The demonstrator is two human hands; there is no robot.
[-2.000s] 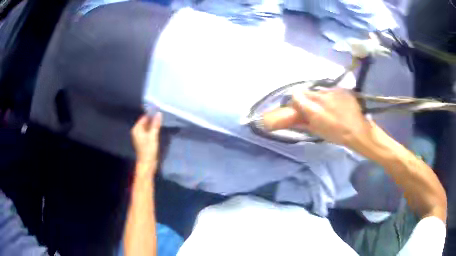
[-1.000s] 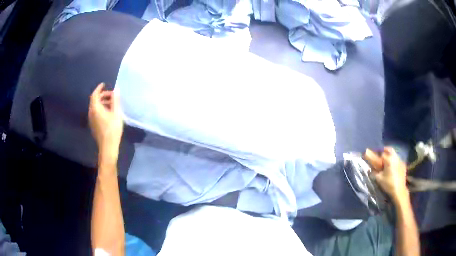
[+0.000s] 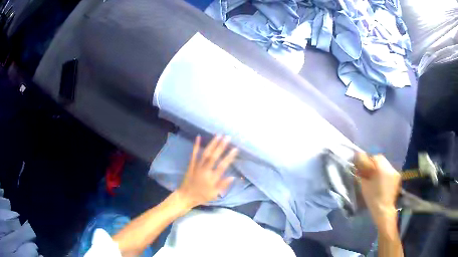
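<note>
A light-blue shirt [image 3: 226, 100], washed out to white, lies spread over the raised pad of the dark-grey ironing table [image 3: 115, 65]. Its lower part hangs in folds over the front edge. My left hand [image 3: 208, 173] lies flat with spread fingers on the cloth near its front edge. My right hand [image 3: 376, 178] is closed around the handle of the steam iron [image 3: 339, 180] at the right end of the shirt. The iron is blurred, and its sole is hidden, so I cannot tell whether it touches the cloth.
Crumpled light-blue shirts [image 3: 351, 45] lie at the far right edge of the table. A small black object [image 3: 69, 79] sits at its left edge. A hose [image 3: 427, 205] runs right from the iron. A blue bag [image 3: 103, 231] and a red thing [image 3: 115, 172] are below left.
My left hand has moved from the shirt's left edge to its front folds and lies flat. The shirt now lies more slanted and narrower on the pad. The iron has moved off the middle to the right.
</note>
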